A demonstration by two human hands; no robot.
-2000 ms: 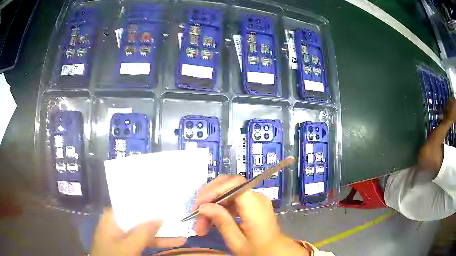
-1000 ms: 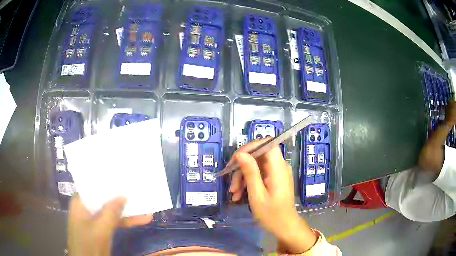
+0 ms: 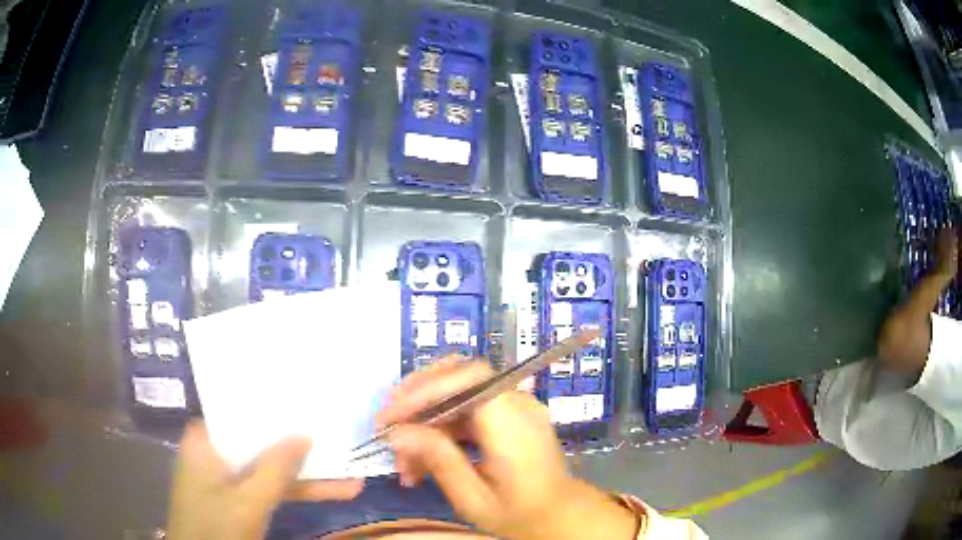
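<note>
My left hand [image 3: 237, 485] holds a white label sheet [image 3: 295, 369] by its lower edge, above the front row of the tray. My right hand [image 3: 491, 448] holds slim metal tweezers [image 3: 496, 388], with the points on the lower right part of the sheet. A tiny sticker at the points cannot be made out. Blue phones lie in a clear blister tray [image 3: 422, 196] in two rows. The front middle phone [image 3: 440, 276] is partly hidden by the sheet and my right hand. The second front phone [image 3: 292, 263] shows only its top part above the sheet.
The tray lies on a dark green bench [image 3: 802, 243]. White sheets [image 3: 16, 222] lie at the far left. At the right, a person in white sleeves [image 3: 886, 390] reaches to another tray of blue phones [image 3: 920, 195]. A red stool [image 3: 775, 413] stands at the lower right.
The tweezer points have moved from the front middle phone left and down to the sheet. The sheet has moved right and down. The tray sits slightly further right in view.
</note>
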